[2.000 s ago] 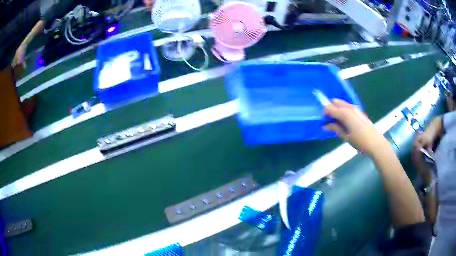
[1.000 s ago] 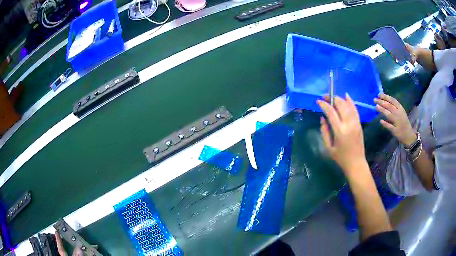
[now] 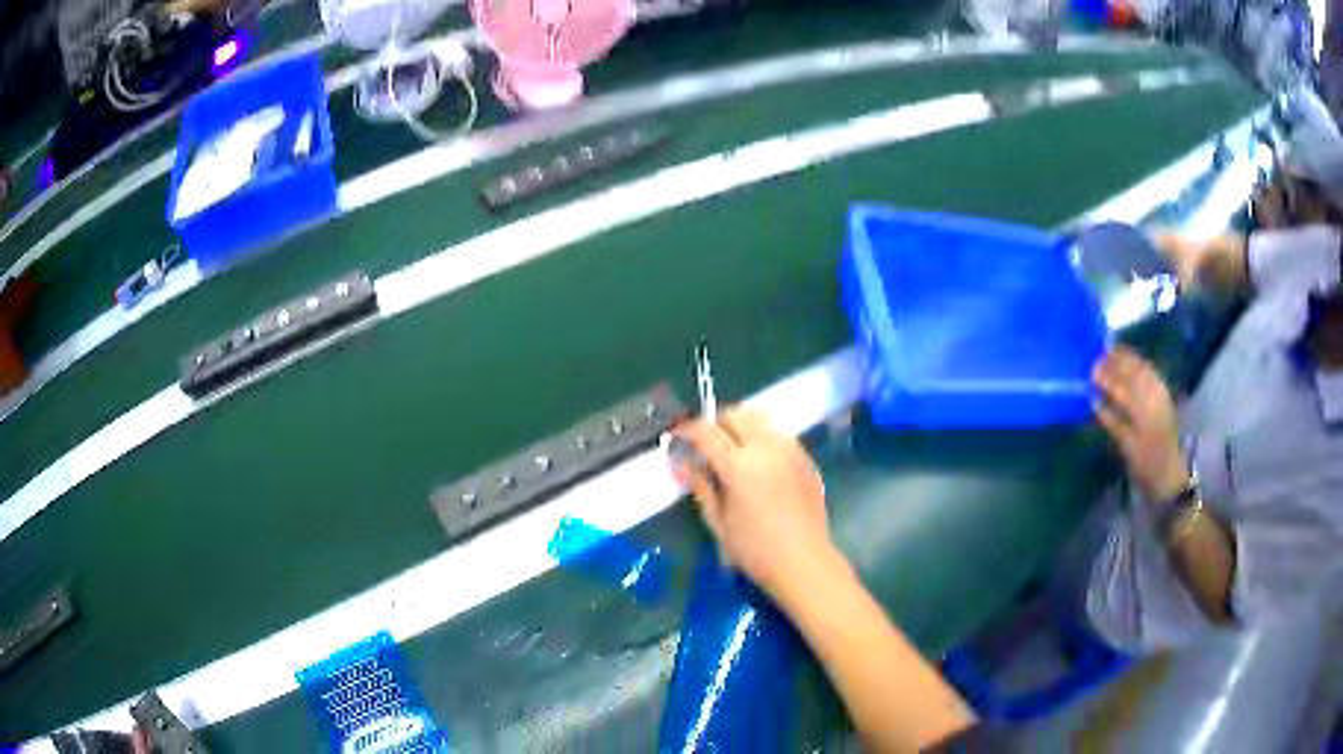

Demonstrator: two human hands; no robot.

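My right hand (image 3: 763, 494) is over the belt's white rail and holds slim silver tweezers (image 3: 706, 386), tips up. Just left of it a grey-brown fixture bar (image 3: 560, 461) with a row of round parts lies on the green belt. Below are a small blue film scrap (image 3: 597, 552), a larger blue film (image 3: 722, 663) partly behind my wrist, and a blue adhesive sheet with white arcs (image 3: 368, 695). A fixture bar end (image 3: 162, 723) shows at the bottom left edge; my left hand cannot be made out there.
An empty-looking blue bin (image 3: 980, 324) stands at the right, with another person's hand (image 3: 1141, 420) at its edge. A blue bin with white contents (image 3: 254, 162) is at the upper left. More fixture bars (image 3: 280, 332) lie on the belt. A pink fan (image 3: 552, 44) stands at the back.
My right hand has moved from the blue bin leftward to the fixture bar, still with the tweezers. The other person's hand stays at the bin. The left-hand bar has slid mostly out of view.
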